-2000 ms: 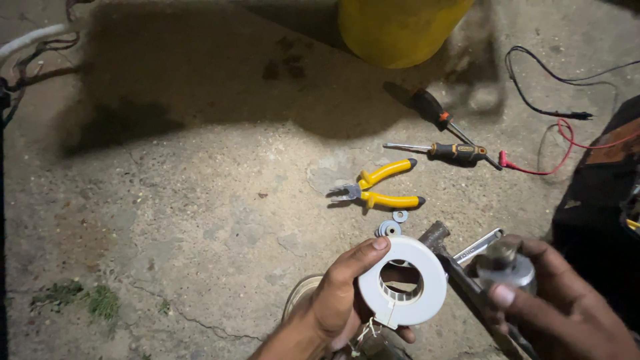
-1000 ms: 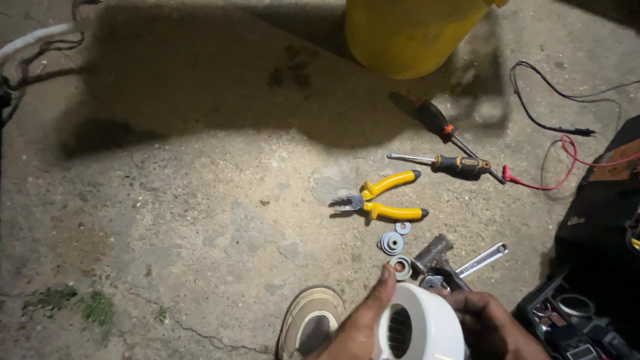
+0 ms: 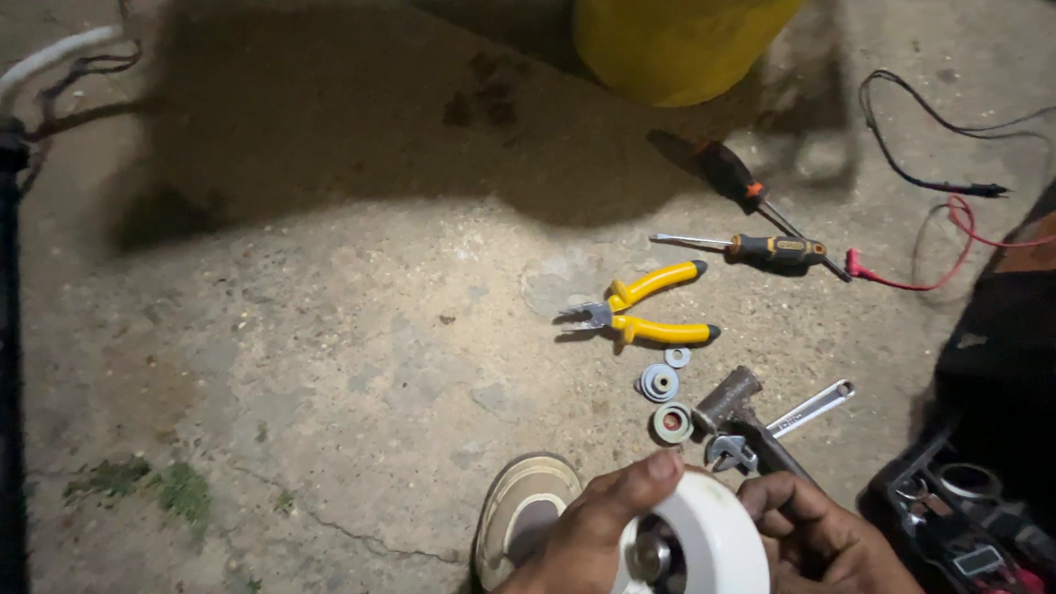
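At the bottom of the head view my left hand [image 3: 610, 520] grips a white ring-shaped part [image 3: 722, 536], its thumb over the upper edge. A round metal piece [image 3: 652, 554] shows inside the ring's opening. My right hand [image 3: 817, 528] is at the ring's right side with fingers bent; whether it holds anything is hidden. Just beyond the hands lie a metal hammer [image 3: 730, 400], an adjustable wrench [image 3: 813, 410], a round cap-like part [image 3: 672, 422], a stepped metal part [image 3: 659, 383] and a washer [image 3: 677, 356]. Yellow-handled combination pliers [image 3: 660, 332] lie farther up with their jaws apart.
Two screwdrivers [image 3: 775, 249] lie crossed on the concrete floor, beside red [image 3: 916, 286] and black test leads [image 3: 887, 157]. A yellow bucket [image 3: 685, 49] stands at the top. An open tool case [image 3: 932, 511] is at lower right, a shoe [image 3: 528, 511] at the bottom, a black tube [image 3: 11, 330] at left.
Two seconds ago the right hand held a metal part apart from the ring; now that hand is against the ring, and a metal piece shows in its opening. The ring has moved lower and tilted.
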